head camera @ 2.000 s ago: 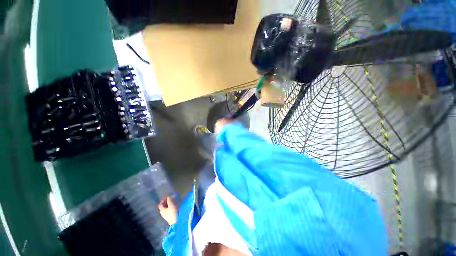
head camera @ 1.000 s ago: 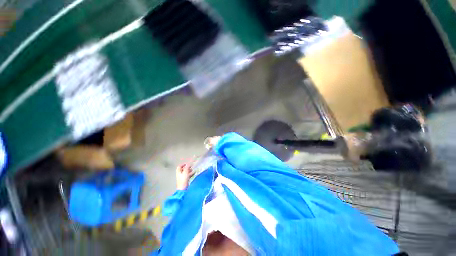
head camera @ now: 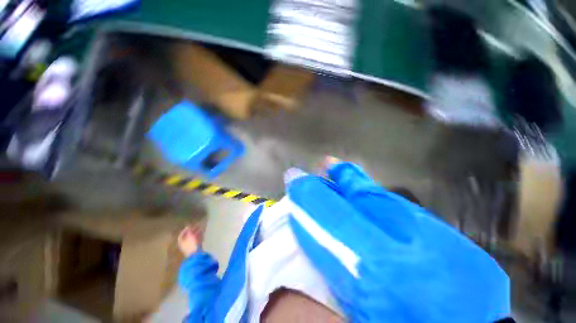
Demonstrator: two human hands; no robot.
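Note:
My left hand (head camera: 189,240) is small and blurred at the lower left, beyond its blue sleeve. No held thing shows in it, and its fingers are too blurred to read. My right hand (head camera: 330,161) is near the middle, mostly hidden by its blue sleeve; only a small blurred part shows. Neither hand visibly touches anything. A blue plastic stool (head camera: 189,139) stands on the floor in front, left of centre. White trays or sheets (head camera: 312,31) lie on the green bench at the top.
The green bench (head camera: 385,44) curves across the top. Open cartons (head camera: 145,265) are at the lower left and others (head camera: 284,85) under the bench. Yellow-black tape (head camera: 215,190) crosses the floor. Blurred pink-white headphones (head camera: 54,88) appear at the far left. A tan board (head camera: 537,202) stands right.
The view has swung left: the stool is nearer the middle, the dark trays and tan board have shifted right, and the fan is out of view. Cartons now show at lower left.

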